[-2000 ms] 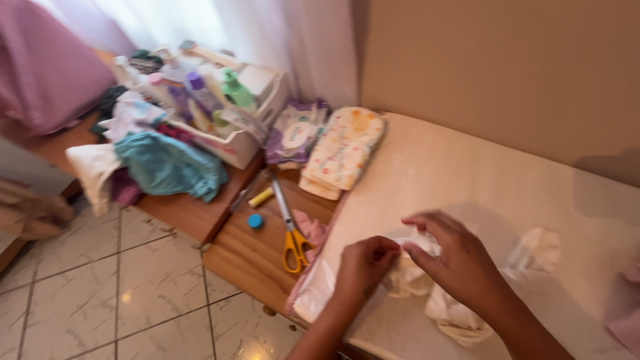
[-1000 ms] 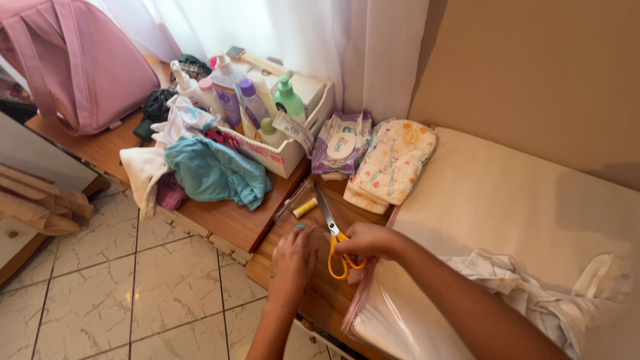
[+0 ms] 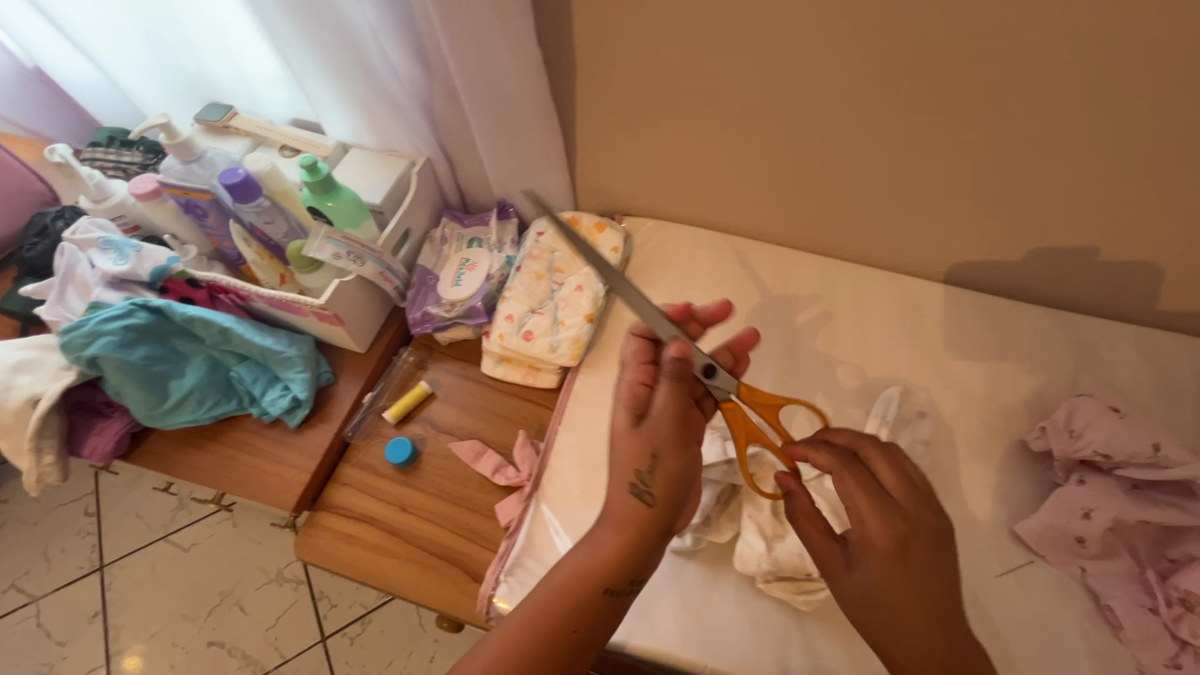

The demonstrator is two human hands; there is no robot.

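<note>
Orange-handled scissors (image 3: 710,372), their blades together and pointing up and left, are held above the padded changing mat (image 3: 750,272). My right hand (image 3: 872,525) grips the handle loops with thumb and fingers. Around the blades near the pivot is my left hand (image 3: 661,412), palm up, its thumb against the metal and some fingers spread. Crumpled white cloth (image 3: 783,544) lies on the mat beneath the hands. On the wooden surface left of the mat are a yellow thread spool (image 3: 407,402), a blue cap (image 3: 401,452) and a pink fabric bow (image 3: 506,469).
Folded patterned diapers (image 3: 553,291) and a wipes pack (image 3: 461,272) sit by the mat's back left corner. A white organizer (image 3: 361,314) holds bottles, with a teal garment (image 3: 187,356) draped in front. Pink patterned clothing (image 3: 1116,525) lies at the right. A wall (image 3: 872,122) stands behind.
My right hand has lifted the scissors off the wooden surface and moved them right, over the mat. My left hand has come from beside the blue cap to the blades.
</note>
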